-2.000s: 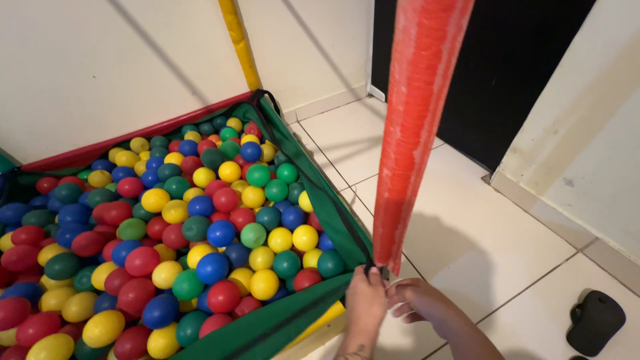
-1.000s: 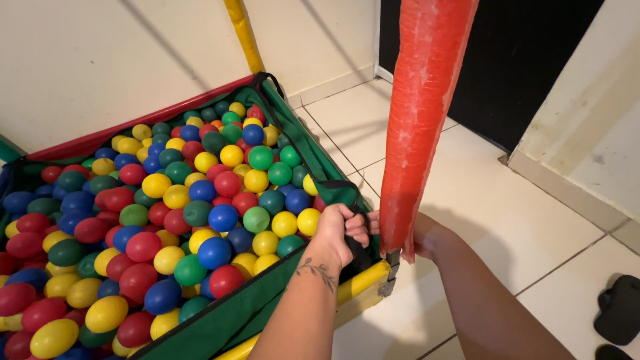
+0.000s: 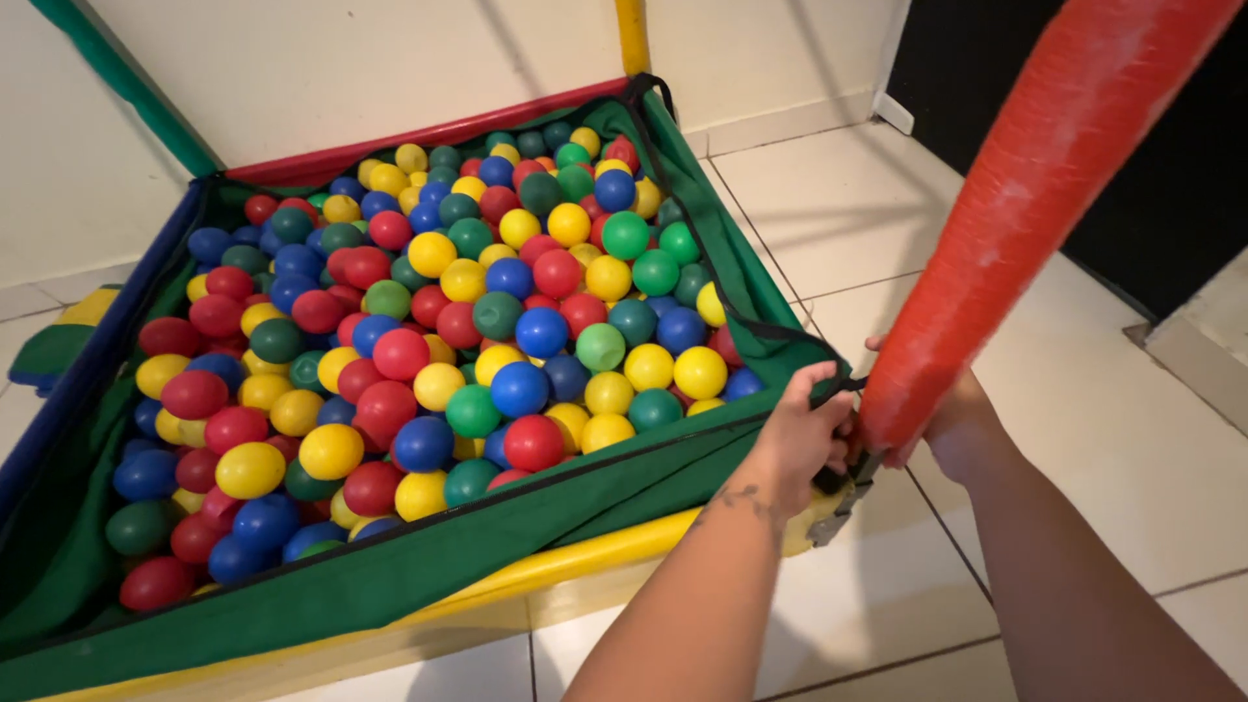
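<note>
At the near right corner of a ball pit, my left hand (image 3: 799, 434) grips the black strap (image 3: 840, 388) on the corner of the green fabric liner (image 3: 624, 483). My right hand (image 3: 951, 419) is behind the foot of the red padded post (image 3: 1014, 214), partly hidden by it; what its fingers hold cannot be seen. Under my hands a metal bracket (image 3: 834, 517) sits at the end of the yellow padded rail (image 3: 585, 551). Plastic balls (image 3: 522, 390) in red, blue, yellow and green fill the liner.
A yellow post (image 3: 632, 34) rises at the far corner and a green post (image 3: 146, 97) at the far left. A green and yellow object (image 3: 58, 341) lies beyond the blue rail (image 3: 97, 341). A black door (image 3: 1150, 166) stands to the right above the tiled floor (image 3: 838, 224).
The view has shifted left, showing more of the pit. My left hand has moved from the post's foot to the liner's corner and strap; my right hand has gone behind the post.
</note>
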